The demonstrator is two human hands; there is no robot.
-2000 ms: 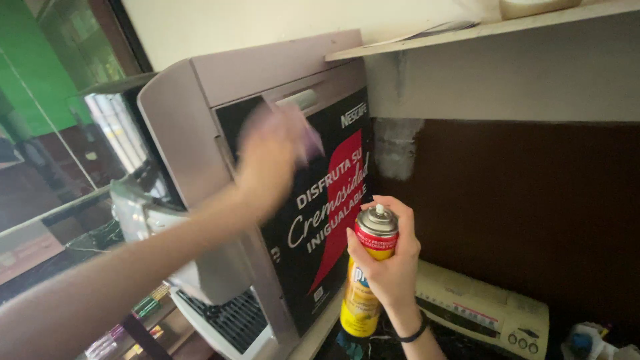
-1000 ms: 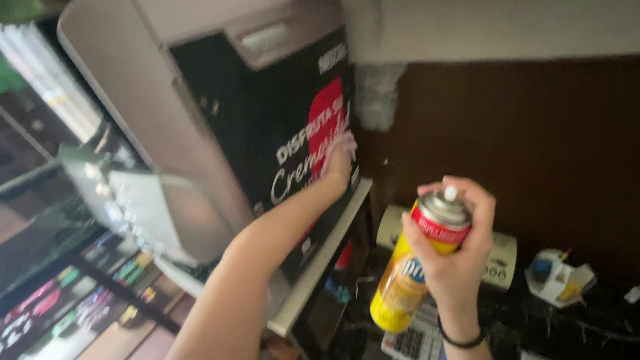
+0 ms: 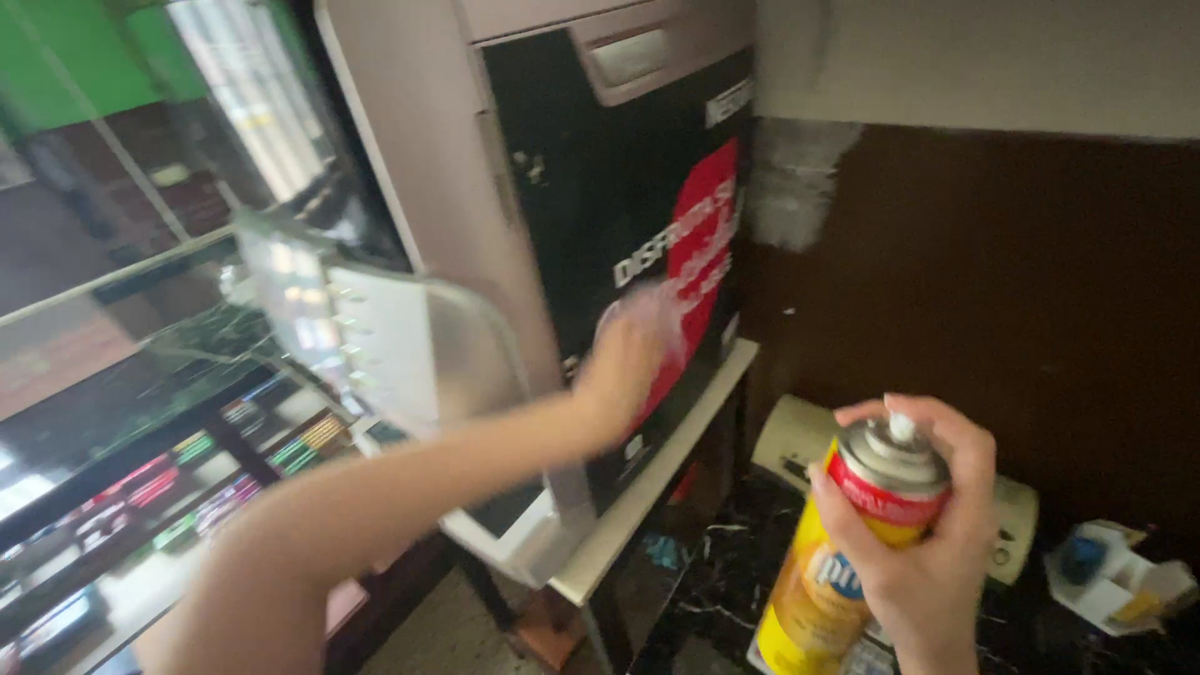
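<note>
My left hand (image 3: 623, 361), blurred by motion, presses a pale pinkish cloth (image 3: 661, 314) against the black and red side panel of a Nescafé coffee machine (image 3: 581, 197). The fingers are partly lost in the blur. In my right hand (image 3: 923, 525) is a yellow aerosol spray can (image 3: 816, 600) with a red band and a metal top, held upright with a slight tilt. The index finger lies at its white nozzle. The can is to the right of the machine, apart from it.
The machine stands on a narrow light-edged stand (image 3: 656, 478). Behind the can, a cream-coloured appliance (image 3: 1017, 525) and a white holder with small items (image 3: 1116, 581) rest on a black marbled surface (image 3: 722, 562). At left is a glass display case (image 3: 122, 497) with colourful packets.
From near the panel's top handle, my left hand moved down to the lettering, then toward the panel's lower middle. The spray can stays in my right hand. The view has shifted.
</note>
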